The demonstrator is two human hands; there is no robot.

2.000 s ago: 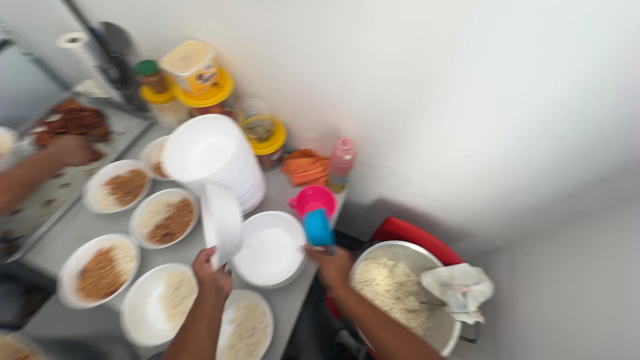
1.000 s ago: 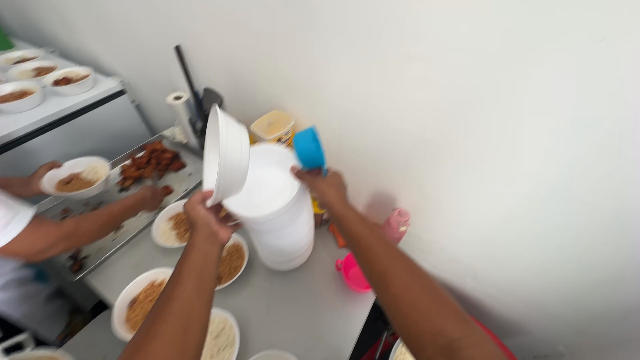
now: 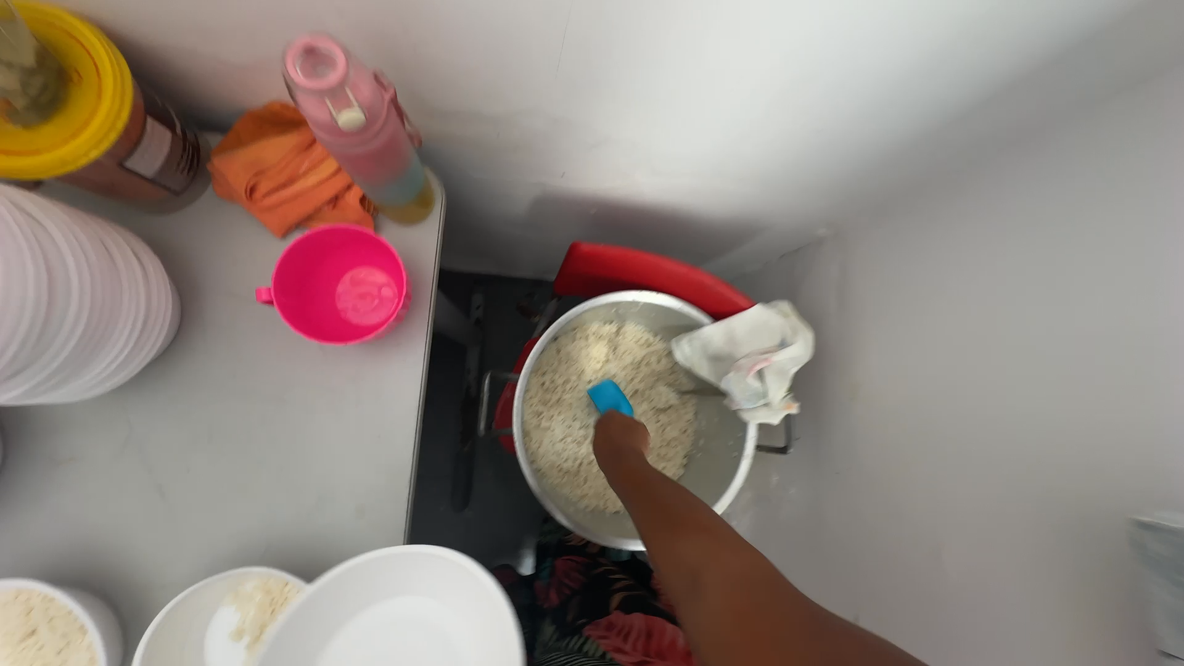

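My right hand reaches down into a large metal pot of cooked white rice and grips a small blue cup, which touches the rice. A white cloth hangs over the pot's right rim, around what looks like a utensil handle. An empty white bowl shows at the bottom edge; whatever supports it is out of frame, and my left hand is not visible. Beside and partly behind it sits a white bowl with some rice, with another rice-filled bowl at the lower left corner.
The grey table ends just left of the pot. On it stand a pink mug, a pink bottle, an orange cloth, a yellow-lidded jar and stacked white bowls. A red chair is behind the pot; walls rise beyond.
My right hand with the blue cup has moved from above the stacked bowls down into the rice pot. My left hand, seen holding a white bowl before, is out of view. The view has swung right.
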